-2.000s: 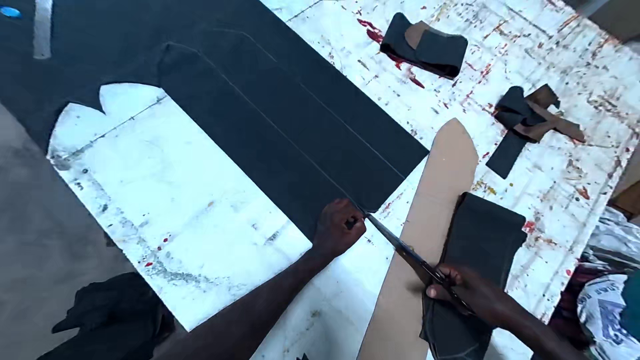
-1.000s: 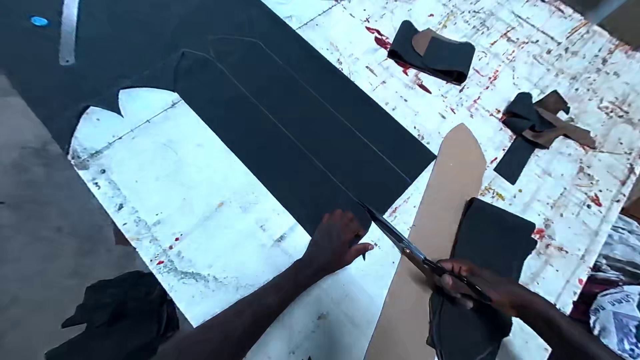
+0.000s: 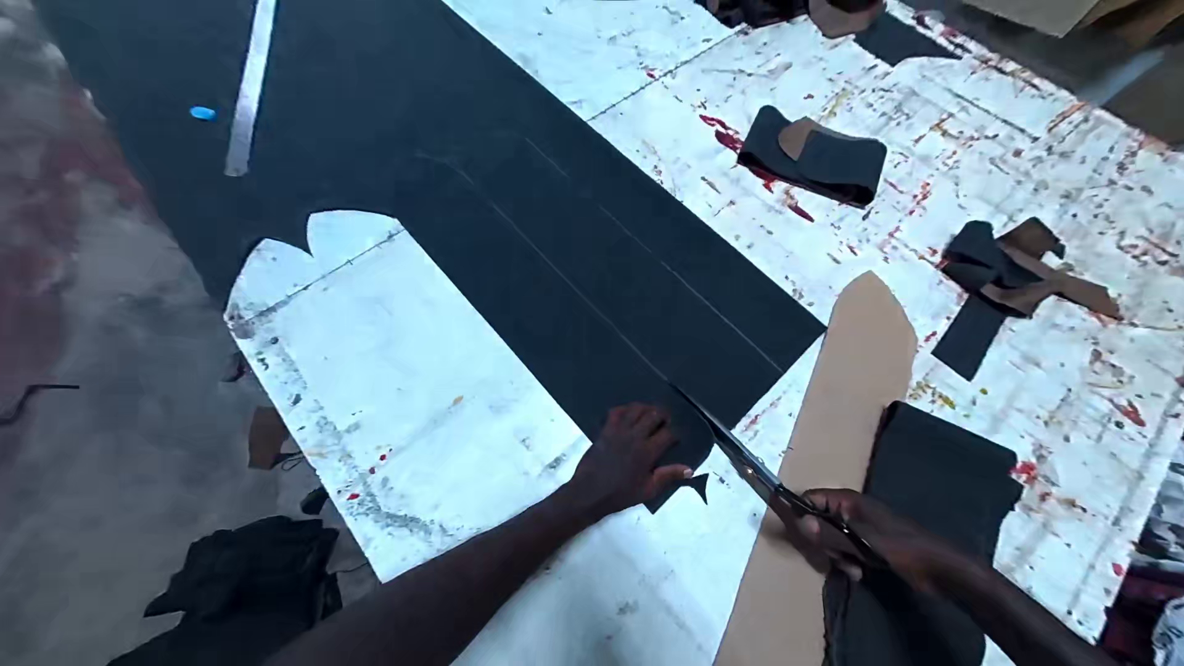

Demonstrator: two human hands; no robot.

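Observation:
Black sheet material [image 3: 573, 268], perhaps leather or fabric, lies over a white table, with thin pale lines drawn along it. My left hand [image 3: 634, 458] rests on the sheet's near end, beside a small pointed flap. My right hand [image 3: 837, 536] grips a pair of metal shears [image 3: 754, 467], whose blades reach into the sheet's near edge; the tips are at one pale line. Beneath my right hand run a long tan template [image 3: 846, 388] with a pointed end and a folded black piece [image 3: 943, 472].
The white table [image 3: 398, 398] is stained with paint. A folded black strip [image 3: 823, 157] and crossed black and brown scraps [image 3: 980, 268] lie at the right. A metal ruler [image 3: 250, 92] and a blue piece [image 3: 203, 113] lie on the sheet. Dark material [image 3: 250, 573] is at lower left.
The shears have moved further into the black sheet along the pale line. My left hand, earlier closed at the edge near the tips, now lies flatter on the sheet's near end.

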